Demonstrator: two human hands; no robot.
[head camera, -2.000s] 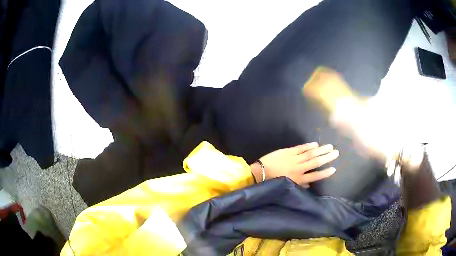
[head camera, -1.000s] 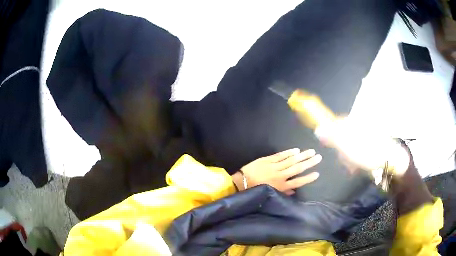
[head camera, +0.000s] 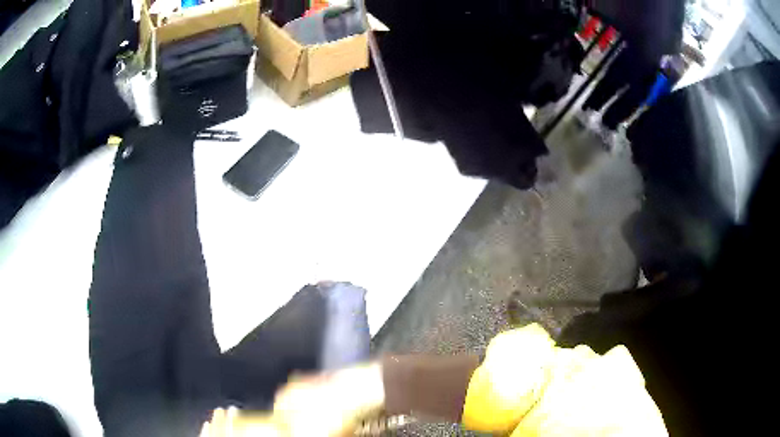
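A dark jacket (head camera: 158, 282) lies on the white table (head camera: 316, 222). One long narrow part stretches up the left side, and a shorter part with a grey-blue end (head camera: 345, 320) lies at the lower middle. My right hand (head camera: 338, 399) is blurred at the bottom, over the jacket's lower part, with its brown cuff and yellow sleeve to the right. Whether it holds a tool cannot be made out. Pale fingers (head camera: 224, 423) are cut off by the bottom edge; I cannot tell which hand they belong to.
A black phone (head camera: 261, 164) lies on the table. Two cardboard boxes (head camera: 321, 67) stand at the far side, beside folded dark cloth (head camera: 205, 77). More dark garments (head camera: 68, 94) are at upper left. Dark garments hang past the table's far right edge, above speckled floor (head camera: 547, 230).
The view has swung right, bringing in the boxes and floor. The hood area and my flat left hand no longer show clearly. My right hand is now low and blurred, and the yellow-handled tool is not distinguishable.
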